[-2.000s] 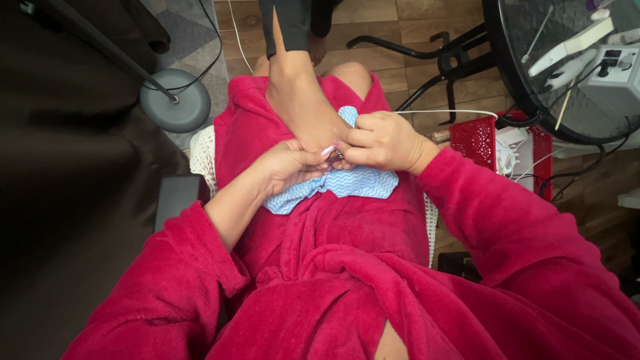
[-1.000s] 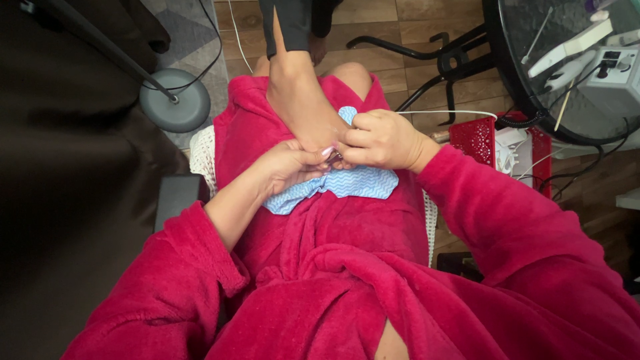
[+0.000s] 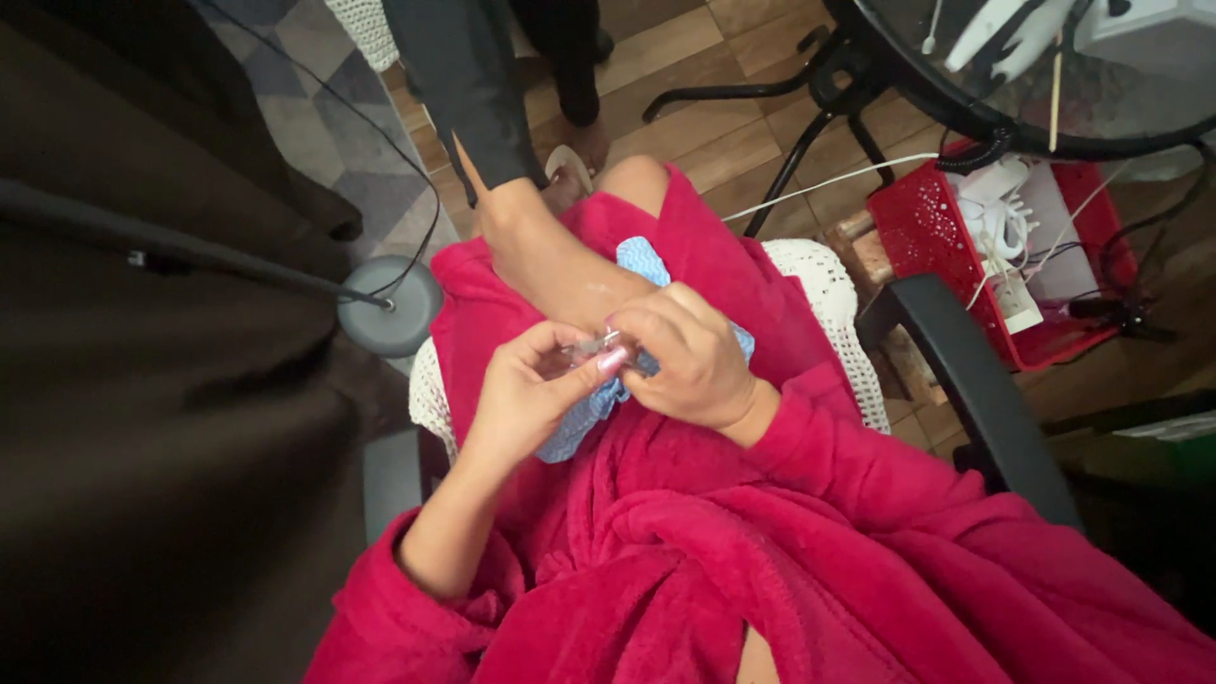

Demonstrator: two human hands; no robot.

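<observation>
Another person's bare foot rests across my lap on a crumpled blue-and-white patterned cloth. Its toes are mostly hidden behind my fingers. My left hand is at the toe end, thumb and index finger pinched on a small clear and shiny thing whose kind is not plain. From the other side my right hand meets it, fingers curled close to a small metallic tip. What the right fingers grip is hidden by the hand itself.
A black chair armrest is at my right, near a red plastic basket with white cords and a power strip. Above it stands a round glass table with black legs. At left are a grey round stand base and dark fabric.
The view has shifted, showing more of the red basket and the armrest. A small clear, shiny thing now shows between my hands, which remain at the toes.
</observation>
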